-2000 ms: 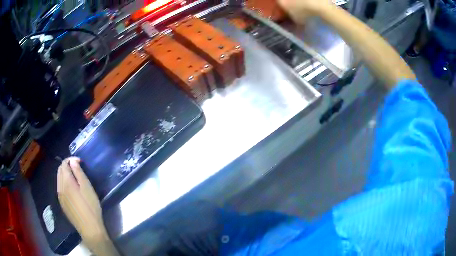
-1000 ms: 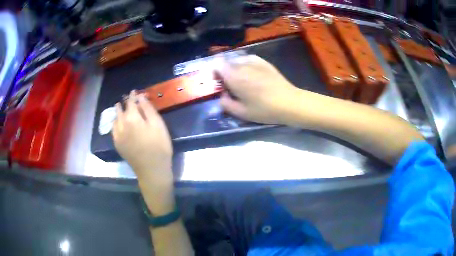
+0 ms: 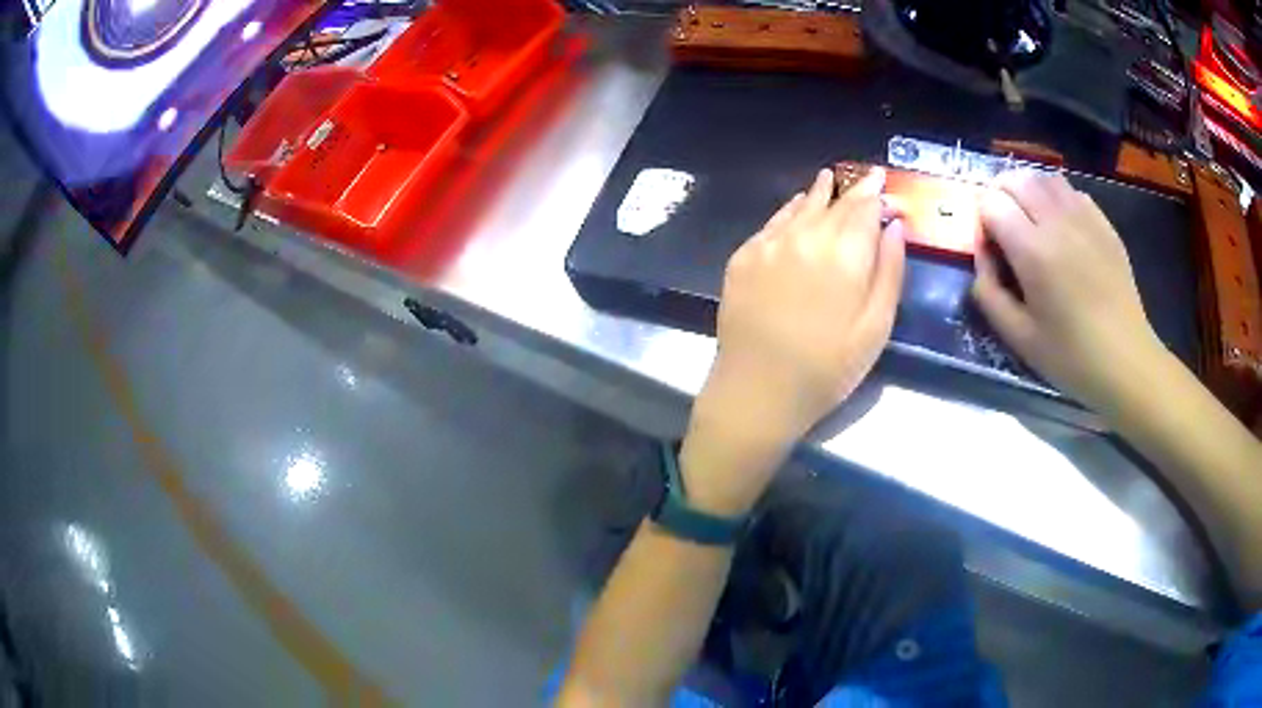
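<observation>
A reddish-brown carrier bar lies on the black work pad, bright orange between my hands. My left hand holds its left end, fingertips on top. My right hand holds its right part and hides that end. The clear locating strip lies just behind the bar. I cannot tell whether a small tool is in my left fingers.
The black inspection head hangs behind the pad. Stacked carrier bars stand at the right; another bar lies behind the pad. Red parts bins sit at the left, beside a monitor. A red light glows at upper right.
My right hand has come from the far-right bars to the pad, and a bar is now held between both hands. The view has swung left, showing the monitor and floor.
</observation>
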